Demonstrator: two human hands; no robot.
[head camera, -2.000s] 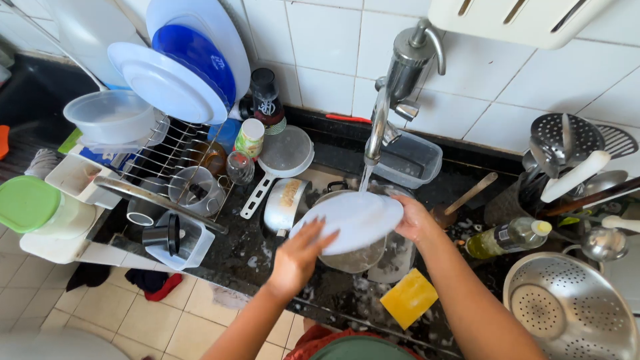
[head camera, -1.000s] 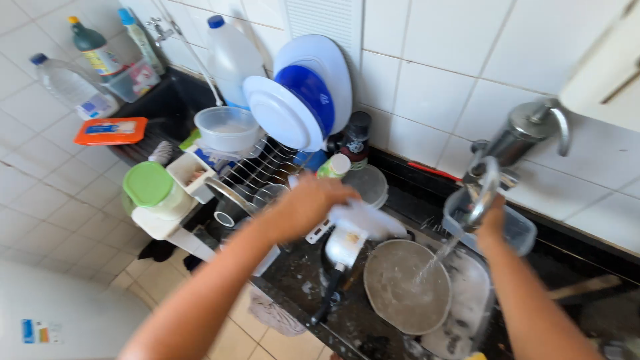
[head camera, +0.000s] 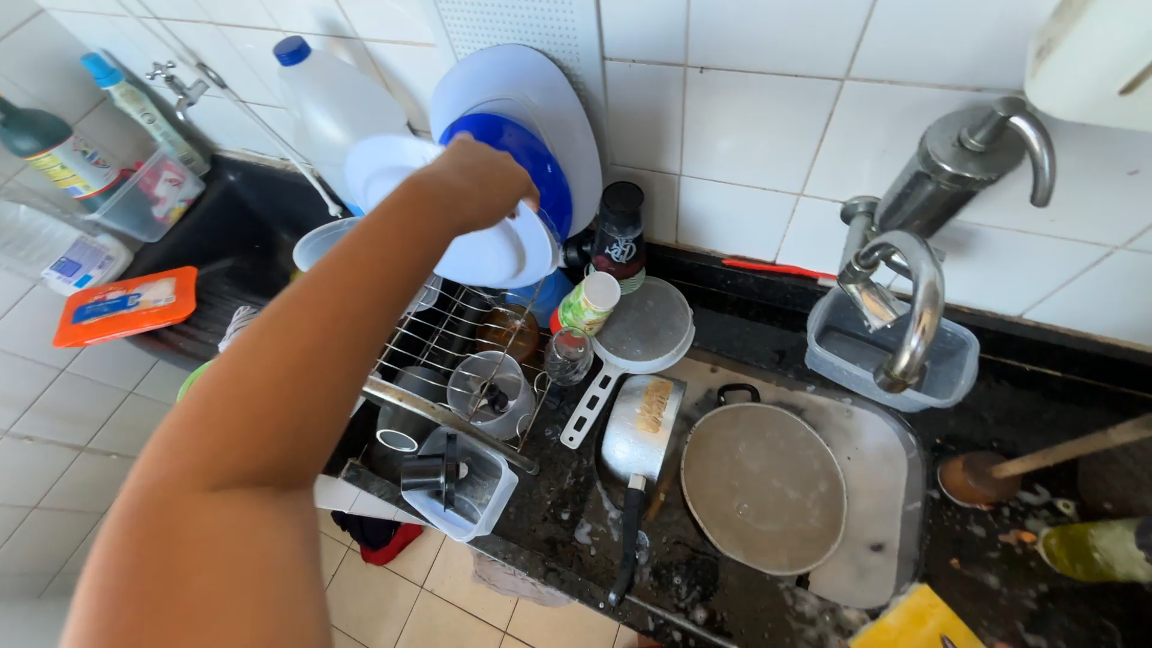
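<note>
My left hand (head camera: 490, 184) reaches over the dish rack (head camera: 450, 333) and grips a white plate (head camera: 499, 252) by its upper edge. White rim also shows left of my wrist; whether it is the same plate cannot be told. Behind stand a blue plate (head camera: 549, 184) and a large white oval platter (head camera: 513, 76), upright. My right hand is out of view. Right of the rack lie a lidded pan with a slotted white handle (head camera: 643, 324) and a small metal pot (head camera: 641, 423). A wide round pan (head camera: 765, 486) holding cloudy liquid sits over the sink basin (head camera: 877, 504).
The curved faucet (head camera: 927, 297) overhangs a clear plastic tub (head camera: 954, 360). A glass (head camera: 569, 355) and cups crowd the rack's right side. A yellow sponge cloth (head camera: 918, 621), a bottle (head camera: 1093, 549) and a wooden-handled tool (head camera: 1071, 450) are at right; a plastic container (head camera: 481, 490) is at the front edge.
My left hand has moved from above the small pot up to the plates in the rack. My right hand has left the faucet and the view; the water stream no longer shows.
</note>
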